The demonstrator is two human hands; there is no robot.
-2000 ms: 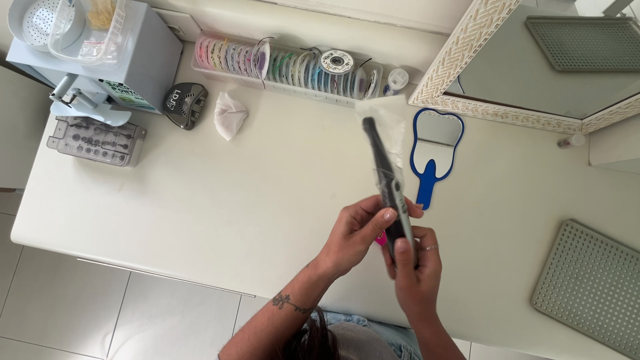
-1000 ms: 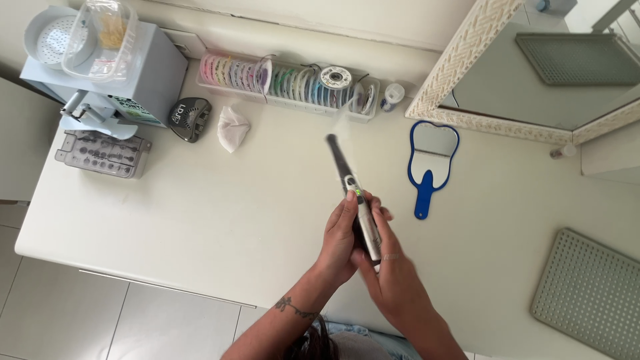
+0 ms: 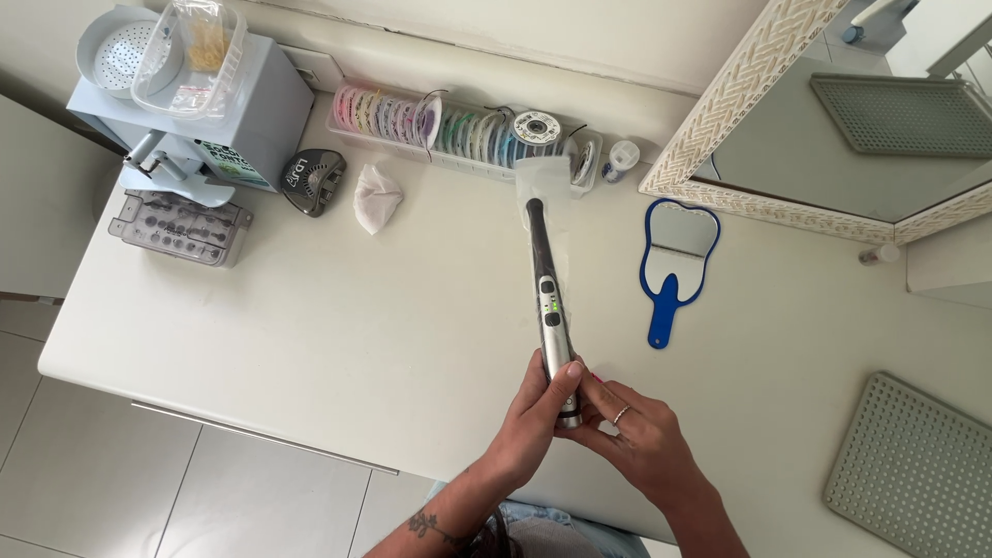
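Observation:
A dental curing light (image 3: 552, 310), black at the neck and silver at the handle, stands out from my hands with green lights lit between its two buttons. A thin clear plastic sleeve (image 3: 543, 174) covers it and reaches past its tip. My left hand (image 3: 535, 415) grips the handle's lower part, thumb on its front. The fingers of my right hand (image 3: 632, 434), one with a ring, close on the lower end from the right. A blue tooth-shaped hand mirror (image 3: 663, 314) lies to the right of the light.
Along the wall stands a clear tray of ligature spools (image 3: 465, 164), with a small capped jar (image 3: 621, 160) beside it. At left are a pale blue box unit (image 3: 267, 101), a grey bur case (image 3: 182, 229), a dark device (image 3: 312, 182) and white gauze (image 3: 377, 199). A perforated tray (image 3: 918, 465) lies at right, below a framed mirror (image 3: 744, 198).
Both hands have shifted their hold on the curing light. Its buttons and green lights now face the camera, whereas two seconds ago its dark side showed.

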